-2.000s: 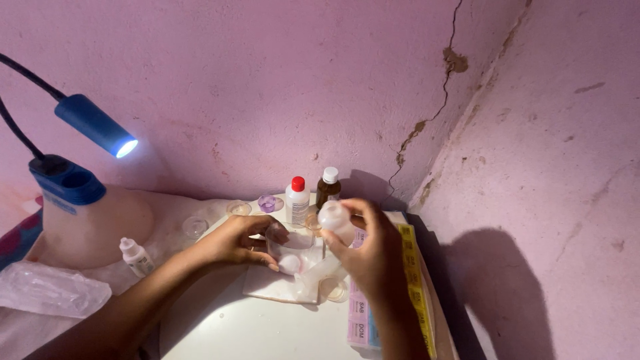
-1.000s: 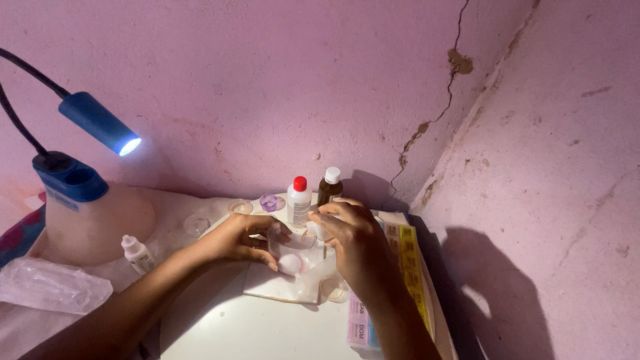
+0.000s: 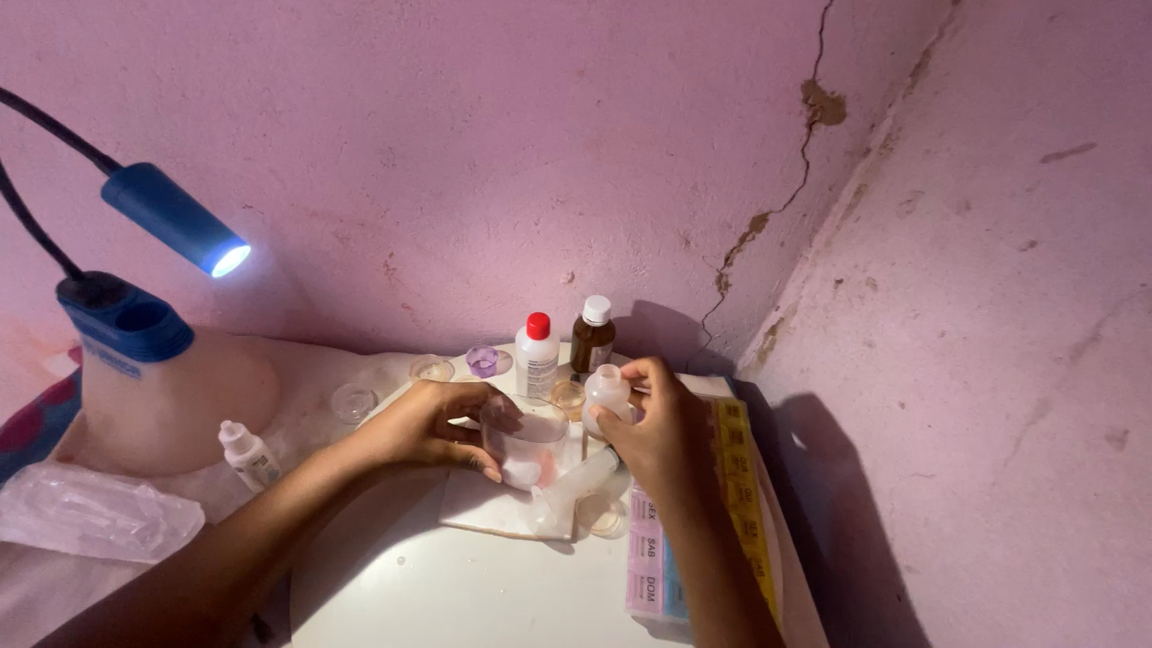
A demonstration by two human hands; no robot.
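Note:
My left hand (image 3: 463, 427) grips a clear plastic cup (image 3: 526, 436) by its left side; something whitish and pinkish shows in it. Between the fingers of my right hand (image 3: 657, 423) is a small translucent, open-necked bottle (image 3: 607, 396), upright just right of the cup. A translucent plastic tube-like piece (image 3: 576, 486), perhaps a syringe, lies below the cup, over a white tile (image 3: 495, 515). Behind stand a white bottle with a red cap (image 3: 537, 360) and a brown bottle with a white cap (image 3: 593, 337). Small round dishes lie around, one purple (image 3: 482, 361).
Colored pill organizers (image 3: 648, 558) lie at the right under my forearm. At the left stand a lit blue lamp (image 3: 175, 216), a white dropper bottle (image 3: 245, 450) and a crumpled clear plastic bag (image 3: 99, 513). A cracked pink wall (image 3: 450, 162) rises behind.
The small bottle in my right hand was tilted over beside the cup and now stands upright with its neck up. My left hand has stayed at the cup.

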